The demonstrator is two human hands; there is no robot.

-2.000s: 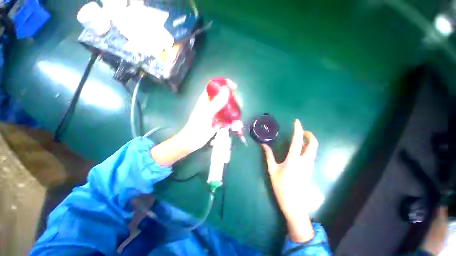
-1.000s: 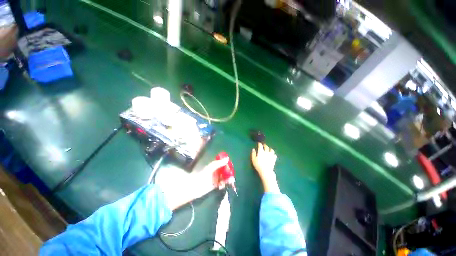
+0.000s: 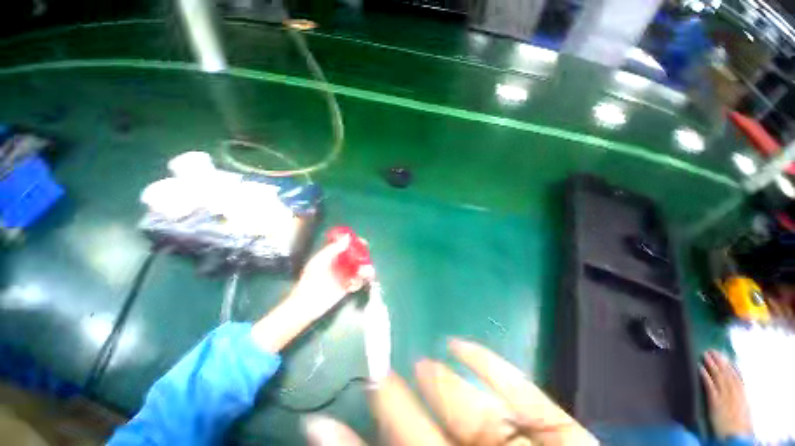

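Observation:
My left hand (image 3: 309, 292) is closed around the red squeeze bottle (image 3: 349, 254), its nozzle end beside the white handpiece (image 3: 377, 331). The handpiece lies on the green bench mat, with a black cable near its lower end. My right hand (image 3: 475, 405) is blurred and large at the bottom edge, fingers spread, partly cut off; no thing shows in it. A small round black part (image 3: 398, 177) sits at the back of the bench, away from both hands.
The black parts tray (image 3: 577, 287) at right holds two round parts. The control box (image 3: 218, 248) with white items on top stands at left, a yellowish hose (image 3: 336, 131) behind it. A blue bin (image 3: 30, 192) is far left. Another person's hand (image 3: 725, 396) shows at right.
My right hand has moved from the round black part at the back towards me and no longer touches it. My left hand still holds the red bottle. The view has turned, showing more of the tray.

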